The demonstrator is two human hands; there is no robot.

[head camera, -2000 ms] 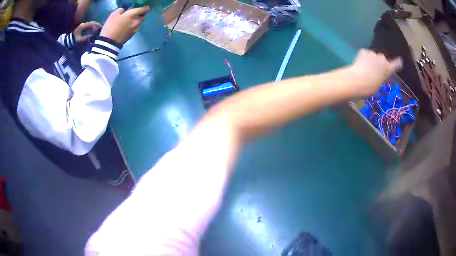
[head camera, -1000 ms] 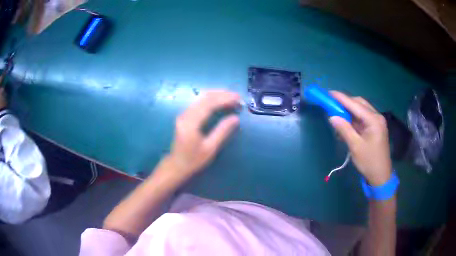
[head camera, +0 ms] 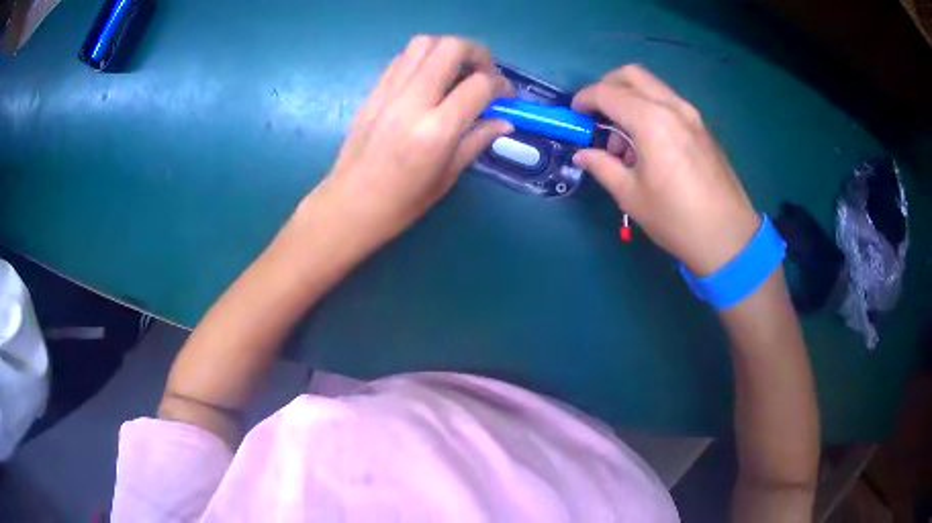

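Note:
A blue battery cell [head camera: 544,121] lies across a black housing [head camera: 547,182] with a pale-centred oval insert [head camera: 517,151]. My left hand [head camera: 424,117] grips the left end of the cell, its fingers also over the housing's left side. My right hand [head camera: 654,148] holds the right end of the cell between thumb and fingers. A thin lead runs from that end, and its red connector [head camera: 625,233] hangs below my right hand. Whether the cell is seated in the housing cannot be told, as my fingers cover both ends.
A fitted housing with a blue cell [head camera: 106,36] stands at the far upper left of the green table [head camera: 429,306]. A crinkled clear plastic bag [head camera: 869,245] lies at the right, beside dark parts [head camera: 807,255]. Another person's white sleeve [head camera: 18,352] shows at the left edge.
My right hand has brought the blue cell left onto the housing. My left hand has moved in and taken hold of its other end. The housing is now tilted and farther up in view.

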